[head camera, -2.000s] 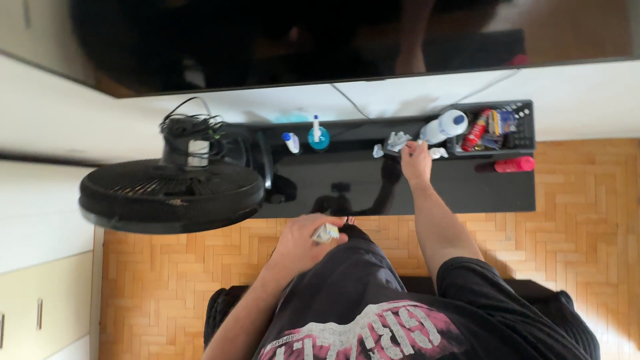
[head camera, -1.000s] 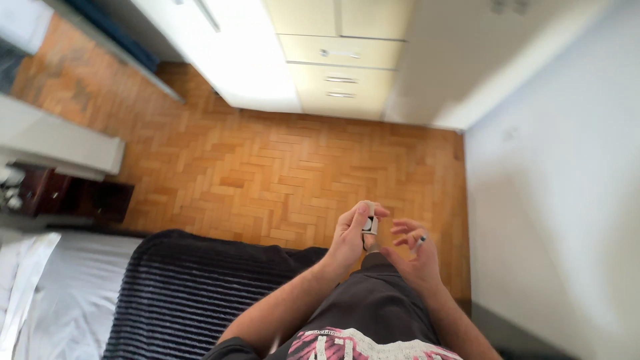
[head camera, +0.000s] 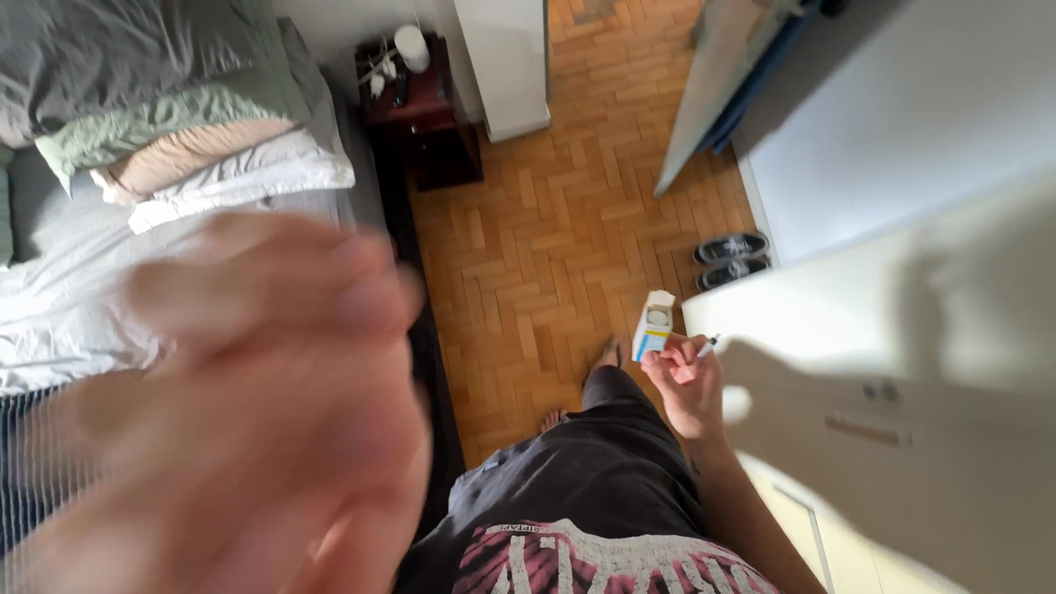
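Note:
My right hand (head camera: 689, 375) holds a small white carton (head camera: 652, 330) with blue and yellow bands, its top flap up and a round white cap showing inside. A small slim white item with a dark tip (head camera: 709, 345) is also between the fingers of that hand. Close to the camera, large and blurred, my left hand (head camera: 280, 388) is raised over the left side of the view. Its fingers look bent, and whether it holds anything is not visible.
A bed with pillows (head camera: 206, 157) lies at the left. Beside it stands a dark wooden nightstand (head camera: 425, 115) bearing a white cylinder and cables. Black shoes (head camera: 732, 260) sit on the parquet floor (head camera: 536, 247) by the wall. Pale cabinets (head camera: 891, 412) line the right, and a door stands ajar above.
The view has swung from the black shelf, past the cabinets, to the bed and nightstand. My left hand has risen close to the camera. The carton now shows its flap up.

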